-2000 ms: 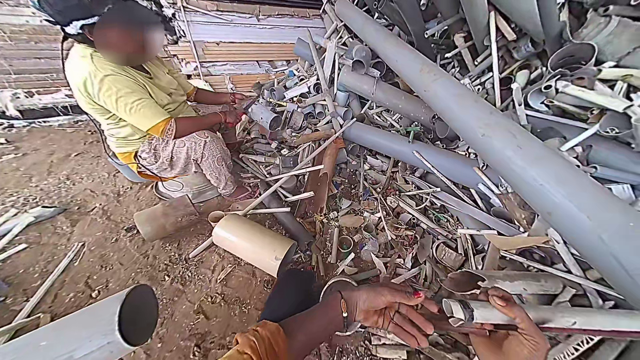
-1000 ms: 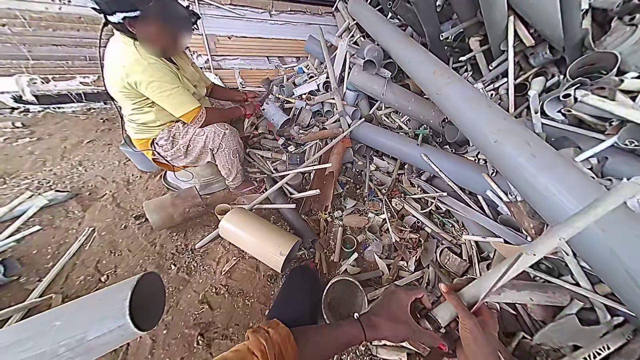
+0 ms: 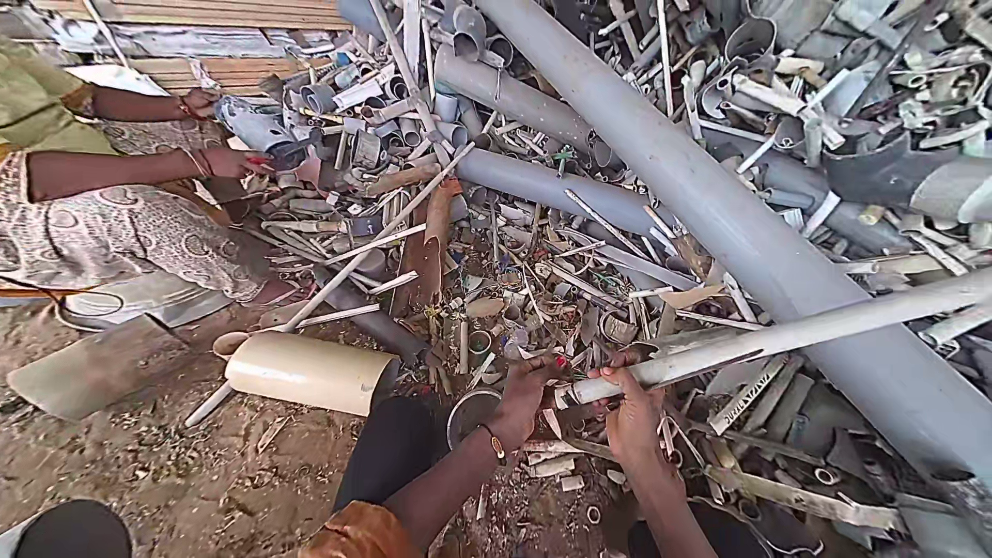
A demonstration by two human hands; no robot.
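A long, thin, whitish plastic pipe (image 3: 744, 345) slants up to the right from my hands, crossing in front of a thick grey pipe. My right hand (image 3: 632, 415) is wrapped around it near its broken lower end. Beside that end is my left hand (image 3: 523, 399), its fingers bent; whether they grip the pipe or a small piece is not clear. Below and left of the left hand, a round open pipe end (image 3: 471, 418) shows next to my dark-clothed leg.
A large grey pipe (image 3: 697, 186) lies diagonally over a heap of plastic pipe scraps (image 3: 496, 263). A cream pipe section (image 3: 310, 372) rests on the dirt. At the left a seated co-worker (image 3: 139, 186) holds a grey-blue pipe piece (image 3: 256, 124). Another pipe end (image 3: 74, 531) stands at lower left.
The view has shifted toward the heap. My right hand still holds the whitish pipe, which sloped downward to the right two seconds ago and now rises to the right.
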